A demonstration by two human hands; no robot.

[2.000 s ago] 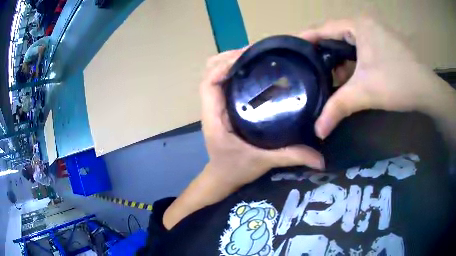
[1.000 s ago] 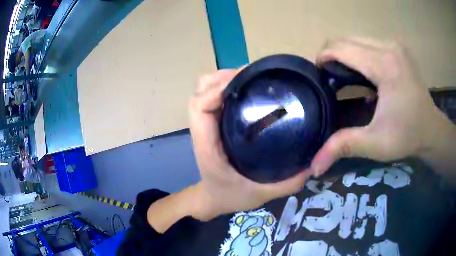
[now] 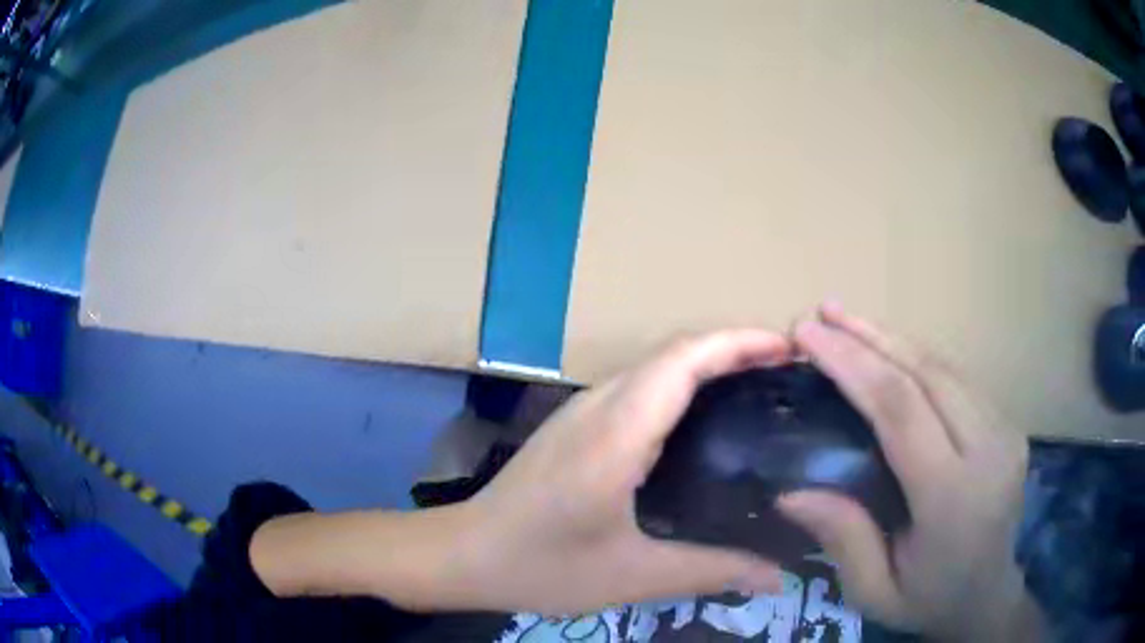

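Observation:
A black round ear cup (image 3: 766,465) is held between both hands in front of the printed shirt, over the near edge of the bench. My left hand (image 3: 603,477) grips its left side, fingers over the top and thumb below. My right hand (image 3: 917,465) grips its right side, fingers over the top and thumb on its face. The cup's face is dark with a dull shine. No headband shows; the hands may hide it.
Tan board sheets (image 3: 314,189) lie on the green bench (image 3: 546,189). Several loose black ear cups (image 3: 1090,168) are at the right. A blue bin (image 3: 32,337) and yellow-black floor tape (image 3: 132,481) are at the left. Something pale and dark shows below the bench edge.
Both hands have moved lower with the ear cup, and it has turned so its slotted glossy face no longer shows. The view has shifted right, bringing the loose cups into sight.

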